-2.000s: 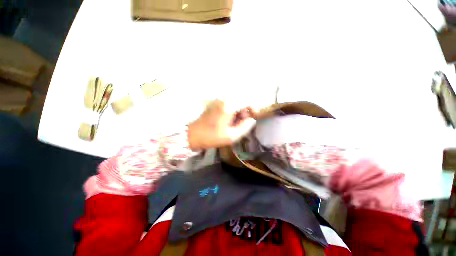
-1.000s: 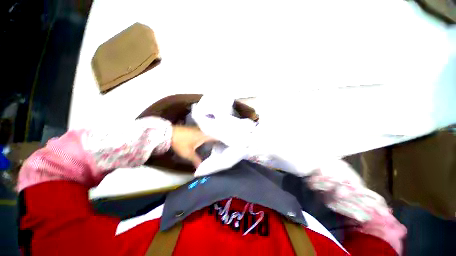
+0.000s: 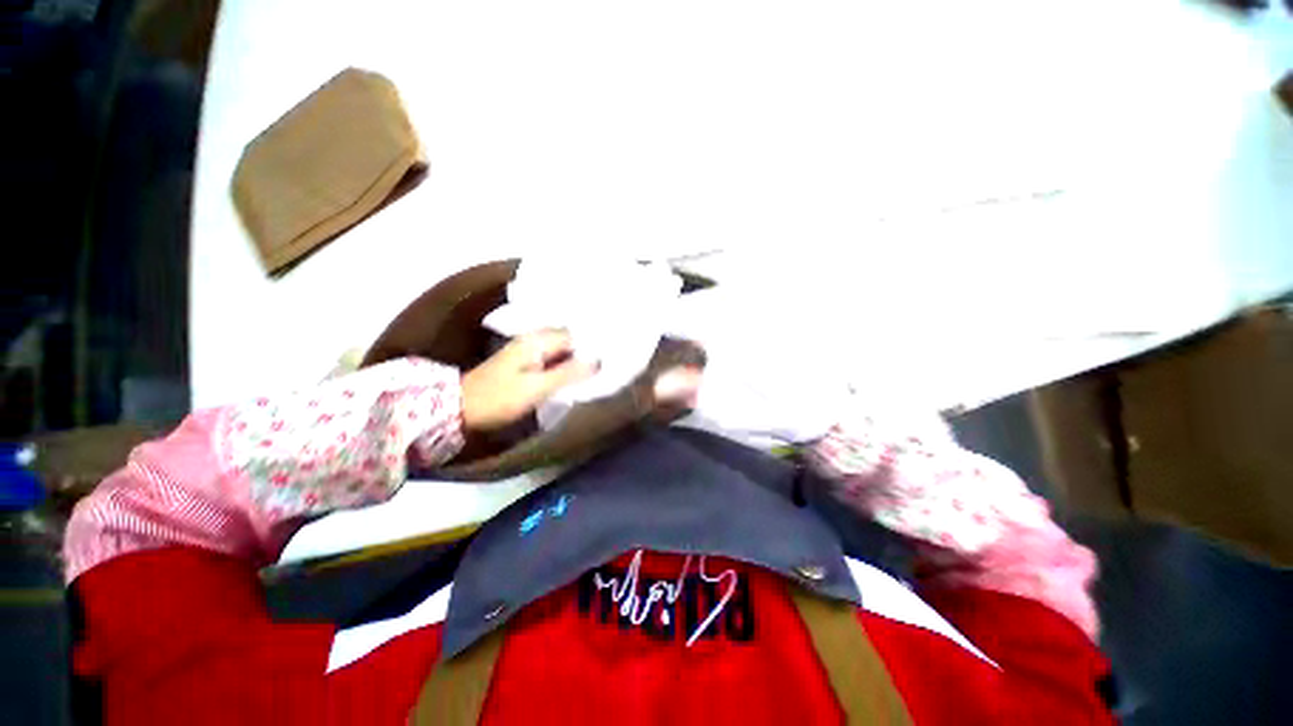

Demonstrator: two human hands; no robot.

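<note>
A brown bag body lies open on the white table at its near edge, just in front of the apron. Crumpled white stuffing paper sits in and over its opening and blends with the table. My left hand, bare, is on the paper with its fingers bent over the paper's left edge. My right hand is at the right part of the bag; only its fingertips show clearly, and white paper or a white glove merges with the rest. Its grip is hard to tell.
A second flat tan-brown bag body lies at the table's upper left. A brown cardboard carton stands beyond the table's right edge. The white table's near edge runs below the open bag.
Since a second ago my left hand has shifted slightly left and its fingers now show on the paper. My right fingertips have come into view. Earlier, the straps lay at left, out of view now.
</note>
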